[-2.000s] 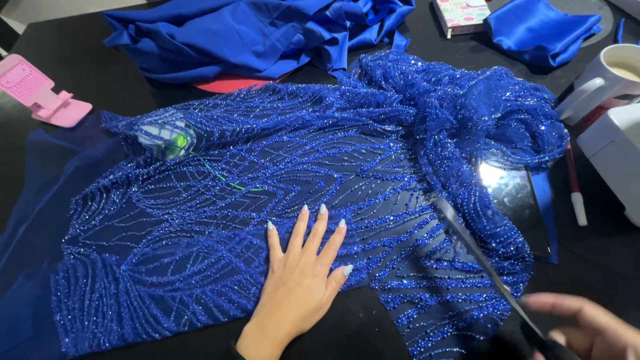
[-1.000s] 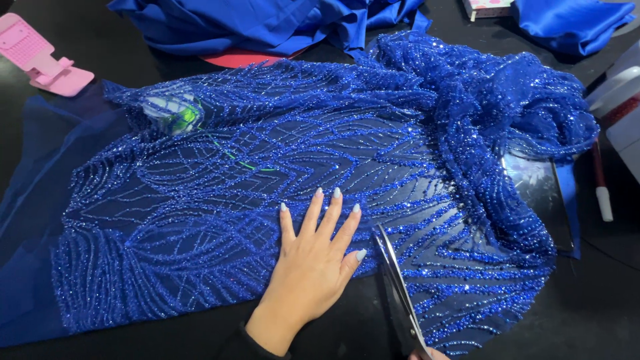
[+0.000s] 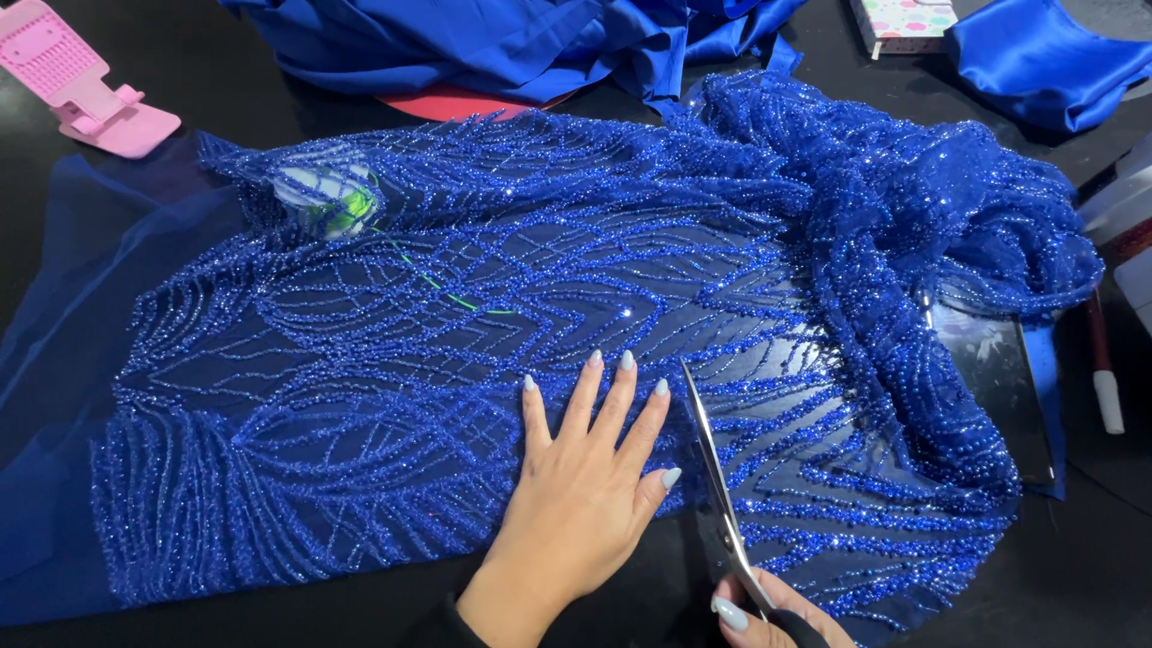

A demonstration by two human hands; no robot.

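Observation:
Blue beaded mesh fabric (image 3: 378,360) lies spread over the dark table, bunched in a thick heap on its right side. My left hand (image 3: 589,486) rests flat on it near the bottom edge, fingers spread, holding nothing. Just right of that hand, my right hand (image 3: 778,612) grips metal scissors (image 3: 715,468) with black handles; the blades look nearly closed and point up and left over the fabric, beside a gap at its lower edge. A white and green object (image 3: 333,198) shows through the mesh at upper left, and a green thread (image 3: 441,288) runs from it.
Plain blue satin (image 3: 432,45) lies along the back, over a red round object (image 3: 468,106). A pink phone stand (image 3: 117,117) is at upper left. Folded satin (image 3: 1044,63) and a patterned box (image 3: 904,22) sit at upper right. A red marker with a white end (image 3: 1109,396) lies far right.
My right hand has brought the scissors left from the fabric's right side to beside my left hand. Over the last second their tips have moved little. My left hand stays flat on the fabric.

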